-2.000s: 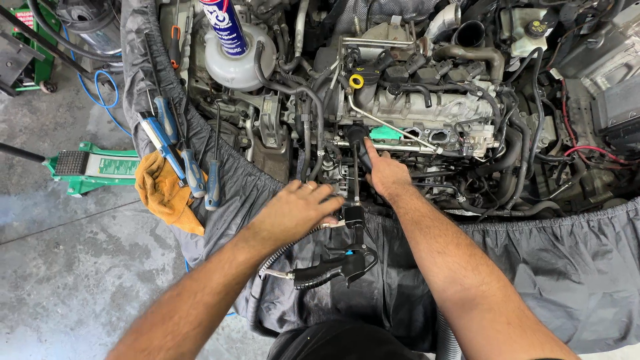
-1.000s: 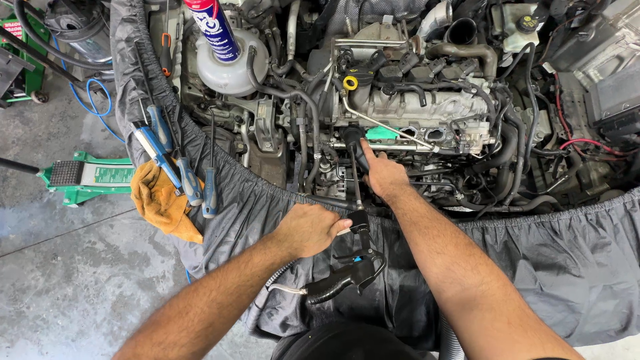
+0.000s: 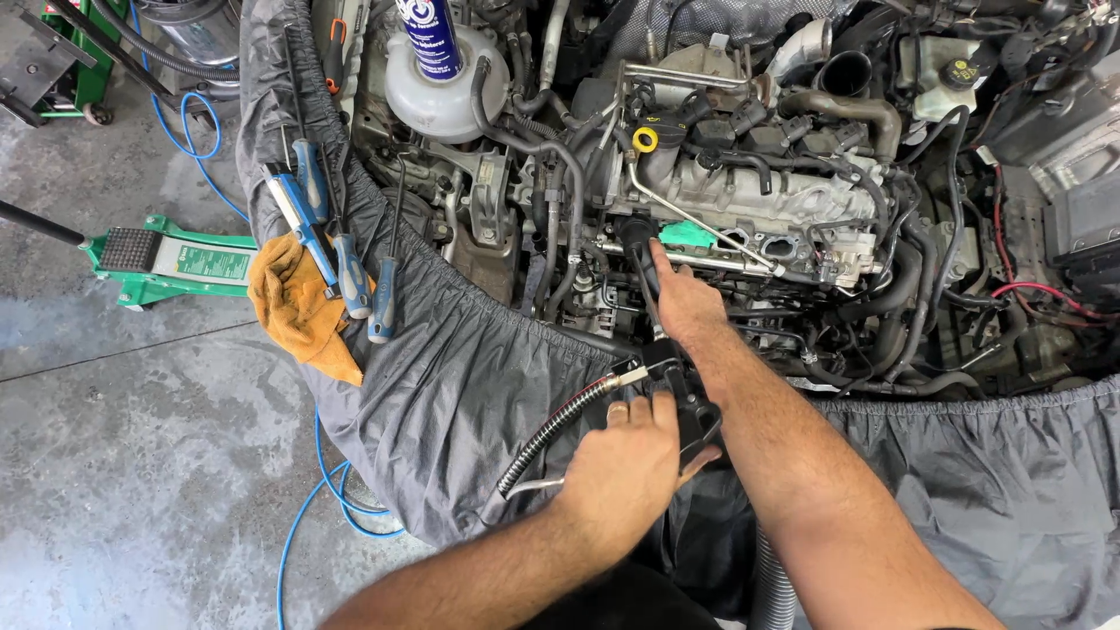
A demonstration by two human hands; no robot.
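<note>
A black air-fed gun point(image 3: 678, 372) with a long nozzle and a coiled-sleeve hose lies across the front of the car engine point(image 3: 752, 197). My left hand point(image 3: 626, 455) is closed around its handle, fingers on top. At the front of the engine, my right hand point(image 3: 687, 302) holds the black nozzle end point(image 3: 637, 232) against an intake opening, left of a green cloth or plug point(image 3: 687, 234). Two open ports point(image 3: 777, 247) show to the right of the green piece. Beside the ports runs a thin metal tube point(image 3: 687, 210). The tip of the nozzle is hidden.
Blue-handled screwdrivers point(image 3: 352, 276) and an orange cloth point(image 3: 302, 302) lie on the grey fender cover point(image 3: 437, 367). A spray can point(image 3: 430, 39) stands by the white coolant tank point(image 3: 446, 96). On the floor at left are a green trolley jack point(image 3: 175, 258) and a blue hose point(image 3: 302, 516).
My left hand has gone from beside the gun's upper part to its handle, and the handle has swung from the left toward my right forearm. My right hand stays at the nozzle end.
</note>
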